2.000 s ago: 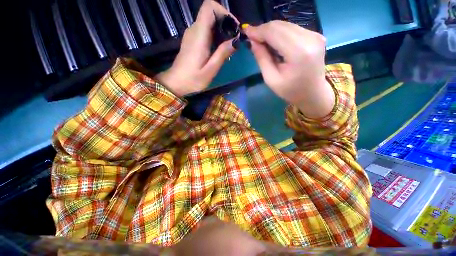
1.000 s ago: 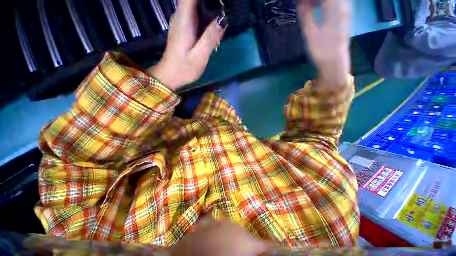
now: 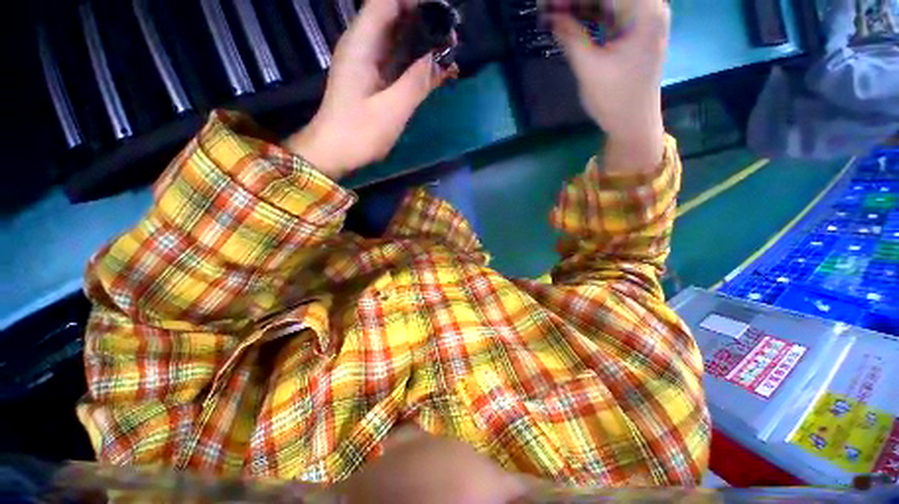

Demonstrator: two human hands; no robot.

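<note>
My left hand (image 3: 370,98) is closed around a metal bar, which shows only as a dark end (image 3: 436,25) with a small shiny spot near my thumb. My right hand (image 3: 621,74) is raised at the top edge, apart from the left, beside and partly over the small dark parts tray (image 3: 540,84). Its fingers are bent and blurred, partly cut off by the frame edge; I cannot tell whether they hold a thin part.
A black slotted foam tray (image 3: 148,153) with several silver bars lies on the teal bench (image 3: 473,113). A narrow black tray (image 3: 765,22) is farther right. Right are a grey cabinet with labels (image 3: 789,364), blue bins (image 3: 838,246) and grey cloth, possibly another person's (image 3: 803,108). The floor is green.
My right hand has left the left hand and the bar end and moved up and right to the small parts tray. Its orange-yellow piece no longer shows. My left hand still holds the bar.
</note>
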